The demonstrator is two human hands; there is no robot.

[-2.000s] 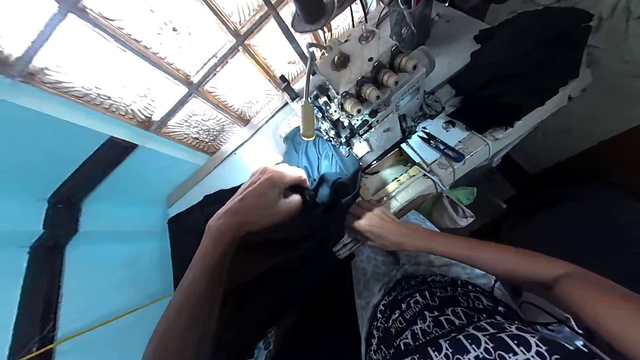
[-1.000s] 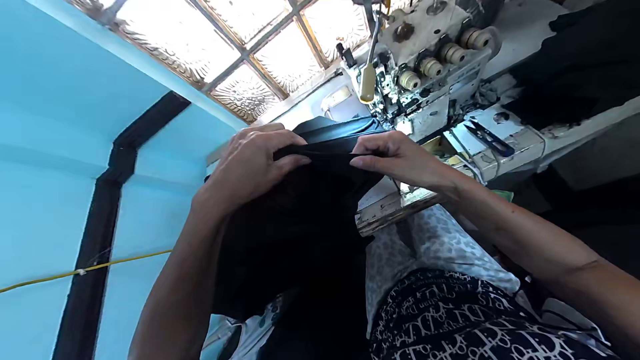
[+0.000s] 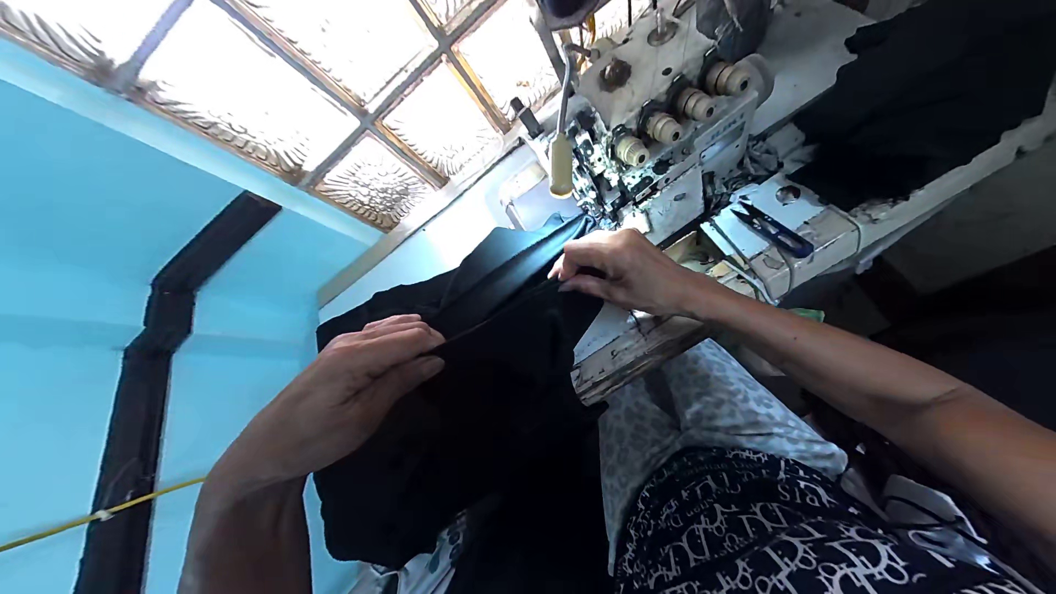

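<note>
A black fabric piece (image 3: 495,388) lies over the sewing table's edge and hangs down toward my lap. My left hand (image 3: 363,388) pinches its folded edge between thumb and fingers. Closer to the machine, my right hand (image 3: 619,268) grips the same edge, thumb beneath the curled fingers. The far end of the fabric reaches the needle area of a serger sewing machine (image 3: 660,124), where a lamp lights it; whether it lies under the presser foot cannot be told.
Thread snips (image 3: 775,231) rest on the machine's table (image 3: 643,346), right of my right hand. Dark cloth (image 3: 932,107) is piled at the upper right. A glass-paned window (image 3: 363,115) and blue wall (image 3: 74,272) border the left. A pale-handled tool or part (image 3: 561,165) hangs beside the needle area.
My hands, close together on the fabric edge a second ago, are now farther apart along it. The fabric's far end now reaches the needle area.
</note>
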